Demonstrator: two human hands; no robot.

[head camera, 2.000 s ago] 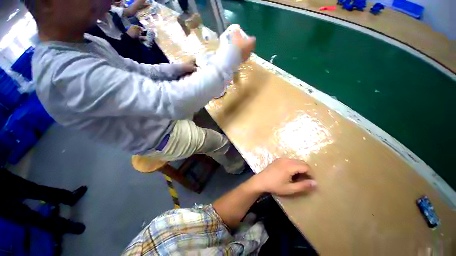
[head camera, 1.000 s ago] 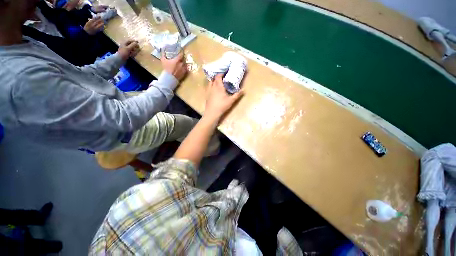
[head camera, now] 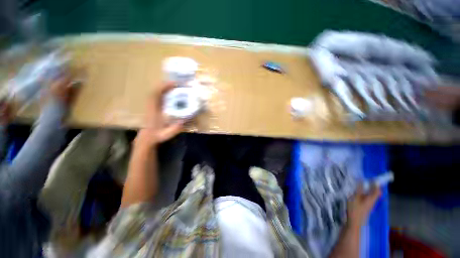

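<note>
The view is blurred by motion. My left hand (head camera: 160, 118) is around the left side of a white-grey trouser piece (head camera: 182, 102) on the bench, with a round dark socket facing me. My right hand (head camera: 362, 200) is over the blue parts bin (head camera: 297, 189) at lap height and holds a slim pale lower leg (head camera: 380, 178). Many loose legs (head camera: 325, 194) lie in the bin. A white glue bottle (head camera: 301, 107) is on the bench right of the trouser piece.
Finished leg assemblies (head camera: 373, 55) lie in an overlapping row on the right of the bench (head camera: 239, 90). A small dark blue packet (head camera: 273, 66) lies near the back edge. The green conveyor (head camera: 212, 20) runs behind. A neighbour's sleeved arm (head camera: 43, 131) is at left. A hand shows at far right.
The view has swung right and down. My left hand and the trouser piece now sit nearer the front of me. My right hand, the bin and the assembly row have come into view.
</note>
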